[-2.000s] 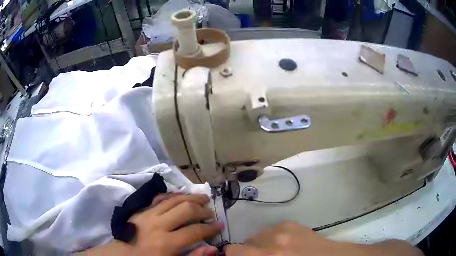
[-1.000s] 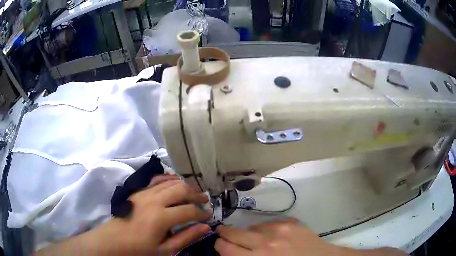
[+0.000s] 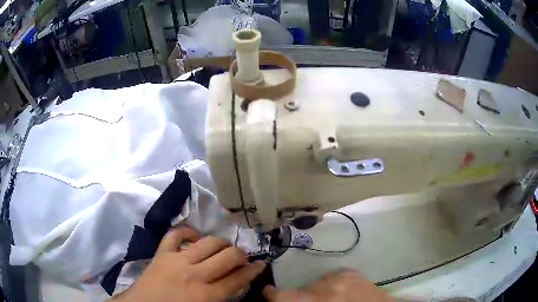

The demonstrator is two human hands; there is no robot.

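Observation:
The white fabric panel (image 3: pixel 112 141) spreads left of the sewing machine (image 3: pixel 366 135), wrinkled, with stitched seam lines. A black fabric strip (image 3: pixel 168 203) lies folded on it beside my left hand. My left hand (image 3: pixel 197 268) presses flat on the cloth just left of the presser foot (image 3: pixel 271 240). A black fabric piece (image 3: pixel 261 283) lies between my hands and reaches up to the foot. My right hand (image 3: pixel 336 290) is blurred at the bottom edge, its fingertips at the black piece's right edge. Whether its fingers grip the cloth cannot be told.
A thin black cord (image 3: pixel 357 230) loops on the machine bed (image 3: pixel 389 248) right of the needle. The cream post (image 3: pixel 246 56) with a tan ring stands on the head. Tables and bagged material are behind the machine.
More black fabric shows between my hands and at the foot. The black strip on the left is more exposed. The view has shifted, so the machine sits further right.

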